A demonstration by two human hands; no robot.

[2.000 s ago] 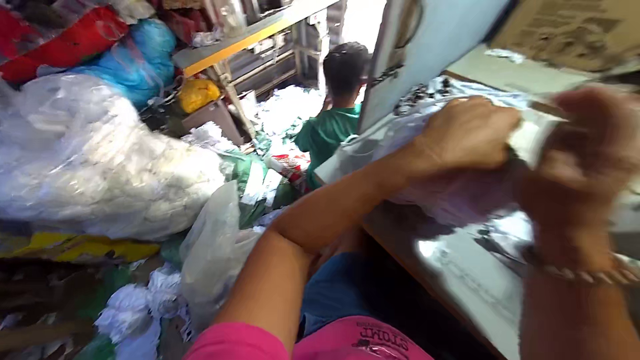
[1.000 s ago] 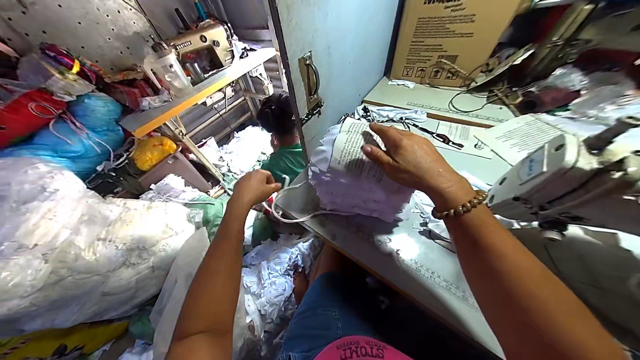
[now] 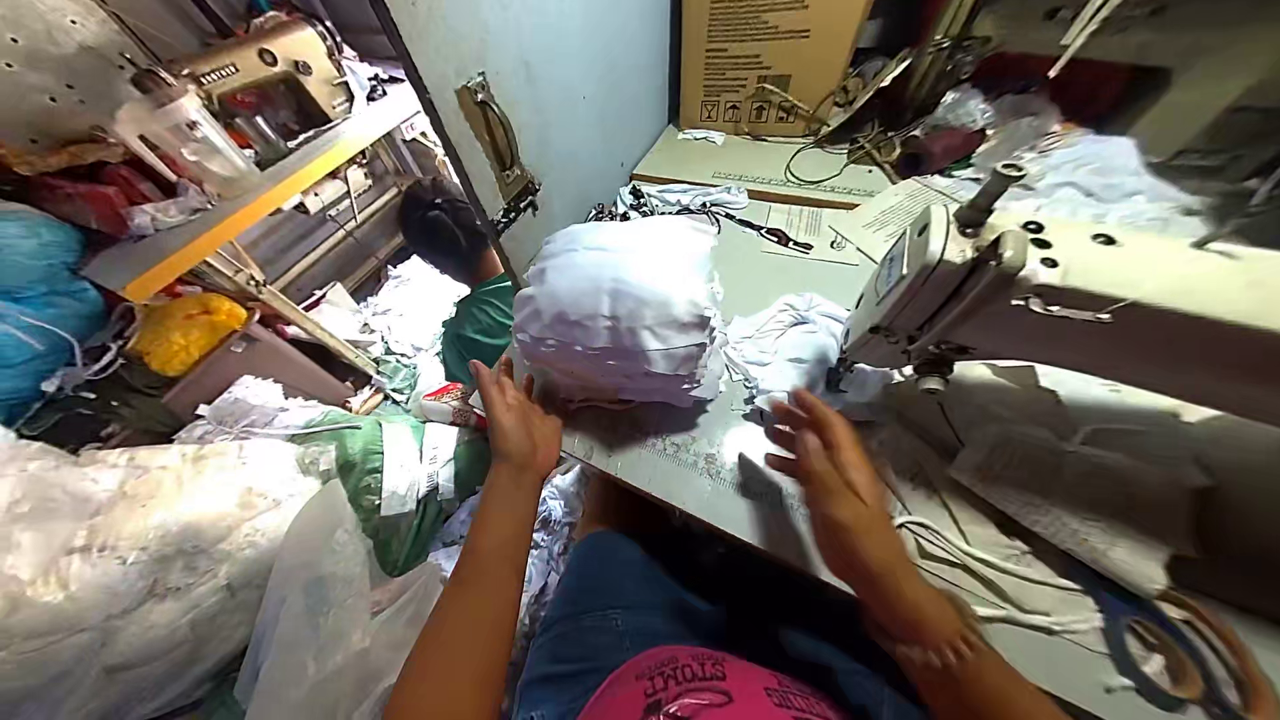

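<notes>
A thick stack of white fabric pieces (image 3: 620, 310) rests on the sewing table (image 3: 690, 460). My left hand (image 3: 520, 420) is empty, fingers apart, just at the stack's near left corner. Over the table's front part, right of the stack, my right hand (image 3: 825, 475) hovers with spread fingers and nothing in it. A crumpled white cloth (image 3: 790, 345) lies between the stack and the needle area of a sewing machine (image 3: 930, 290). White cords (image 3: 970, 555) and scissors with dark blue handles (image 3: 1150, 640) are at the lower right.
A person in a green shirt (image 3: 480, 320) sits low behind the table's left edge. Filled plastic bags (image 3: 130, 560) crowd the left floor, near a green sack (image 3: 400, 480). Another sewing machine (image 3: 270, 80) stands back left. A cardboard box (image 3: 765, 60) and printed papers (image 3: 890, 215) are behind.
The right hand has come off the stack, where it lay on a printed paper. The white cord that the left hand held near the stack is gone from there. That hand is now beside the stack.
</notes>
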